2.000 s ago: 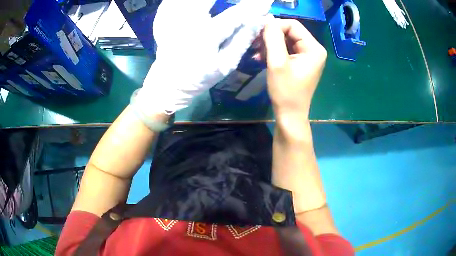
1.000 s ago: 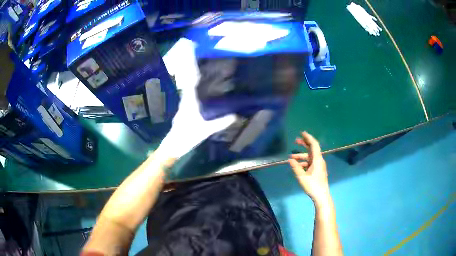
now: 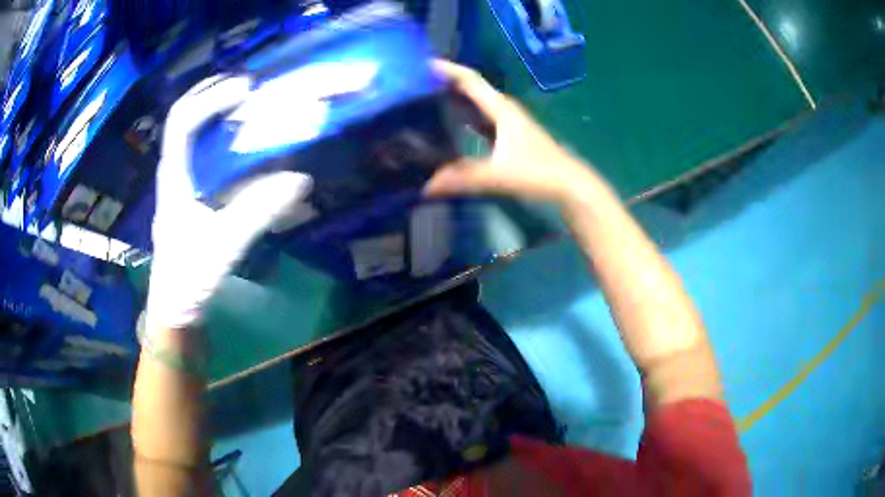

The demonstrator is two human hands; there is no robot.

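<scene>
A blue and black retail box [image 3: 340, 146], blurred by motion, stands between my two hands over the green bench near its front edge. Its bright blue top face with a white machine print is turned up. My left hand [image 3: 199, 209], in a white glove, grips the box's left end, thumb on the near side. My bare right hand [image 3: 495, 146] grips the right end, thumb in front and fingers at the upper corner. The box's underside is hidden.
The blue tape dispenser [image 3: 545, 41] stands on the bench [image 3: 670, 87] beyond my right hand. Many blue boxes [image 3: 82, 126] crowd the back left. Another box [image 3: 63, 311] lies at the left edge of view. Blue floor shows right of the bench.
The box has moved left with my left hand. My right hand has risen from beside the bench's front edge and taken hold of the box's right end. The view has turned left.
</scene>
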